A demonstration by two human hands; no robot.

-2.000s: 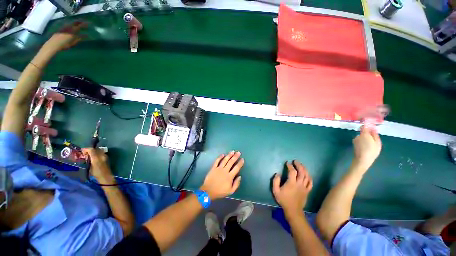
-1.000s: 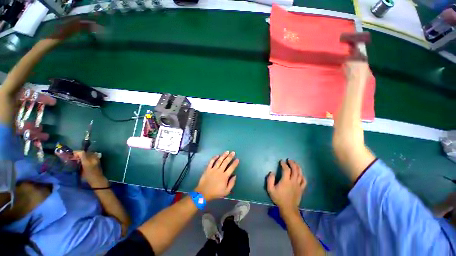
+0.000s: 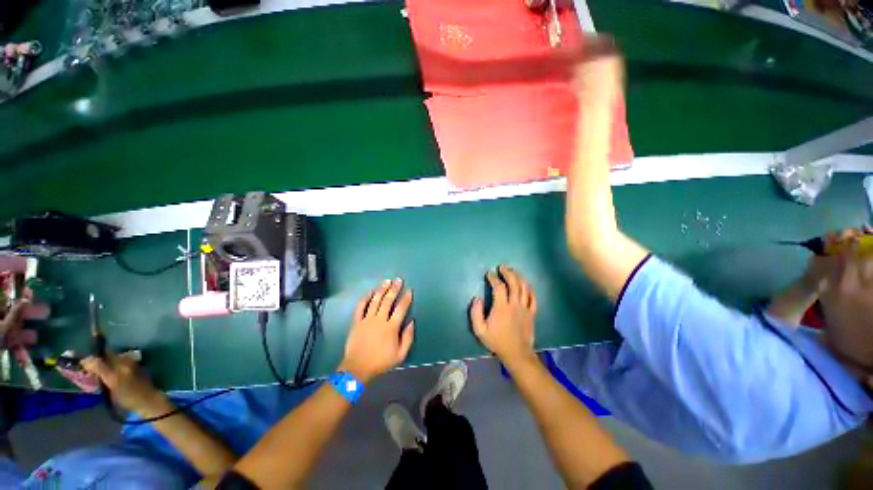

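Note:
My left hand (image 3: 380, 330), with a blue wristband, rests palm down on the green bench (image 3: 421, 258), fingers apart and empty. My right hand (image 3: 505, 316) rests the same way to its right, thumb spread, also empty. Left of my left hand stands a black soldering station (image 3: 251, 234) with a pale label, black cords running from its front toward the bench edge. A pale pink cylinder (image 3: 204, 305) lies against its left side. Neither hand touches any of these.
Red sheets (image 3: 526, 134) lie on the conveyor (image 3: 287, 115) beyond the white strip. A blurred arm (image 3: 591, 182) from the right reaches over them. At left, a person's hand (image 3: 123, 380) holds a soldering iron (image 3: 95, 323) near pink dryer bodies (image 3: 17, 321). A clear bag (image 3: 802, 179) is at right.
The view has shifted right, so the station and red sheets sit farther left. The right neighbour's arm has moved back over the sheets from the front edge. My hands stay flat on the bench.

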